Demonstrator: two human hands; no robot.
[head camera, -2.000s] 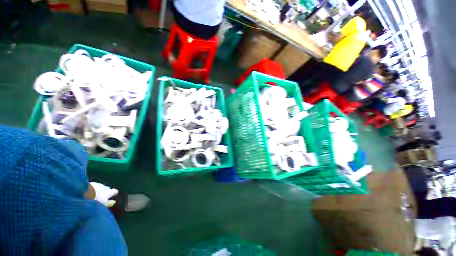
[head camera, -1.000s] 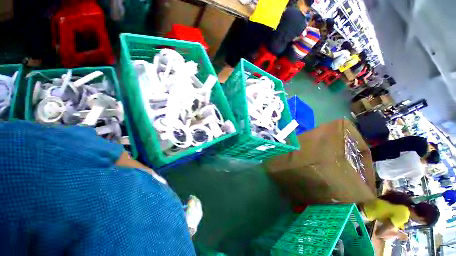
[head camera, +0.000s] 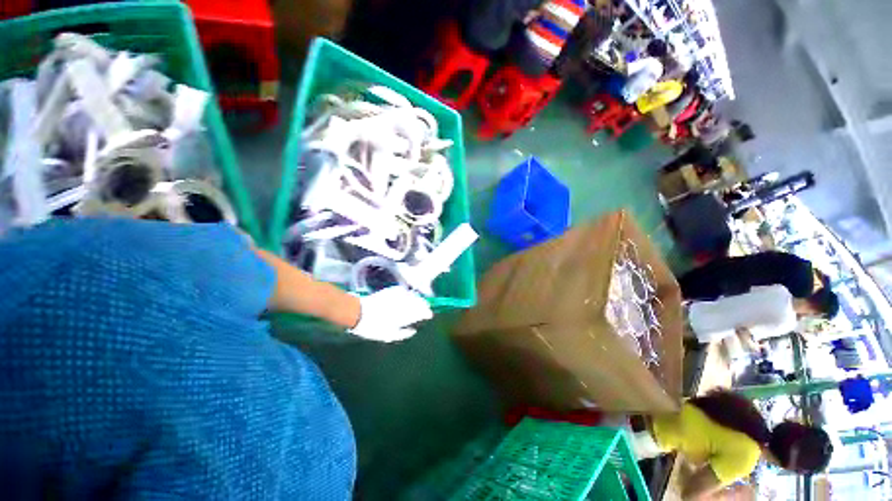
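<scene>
My left hand (head camera: 391, 314), in a white glove with the forearm bare above it, reaches out from my blue sleeve. It is blurred, its fingers are loosely extended, and I see nothing in it. It is in front of the near edge of a green slatted crate (head camera: 468, 284); whether it touches the crate I cannot tell. The crate is heaped with white plastic parts (head camera: 377, 186), some with round ring ends. My right hand is not in view.
Another green crate (head camera: 210, 98) of white parts is at the upper left. A big brown carton (head camera: 528, 342), open and holding white parts, a blue bin (head camera: 529, 204) and a green crate (head camera: 538, 465) are on the right. Red stools (head camera: 513, 98) and seated people are beyond, with a person in yellow (head camera: 709, 440).
The crates have shifted left in the view and the big carton has come closer. My left hand, low beside the crates earlier, now shows out in front of me.
</scene>
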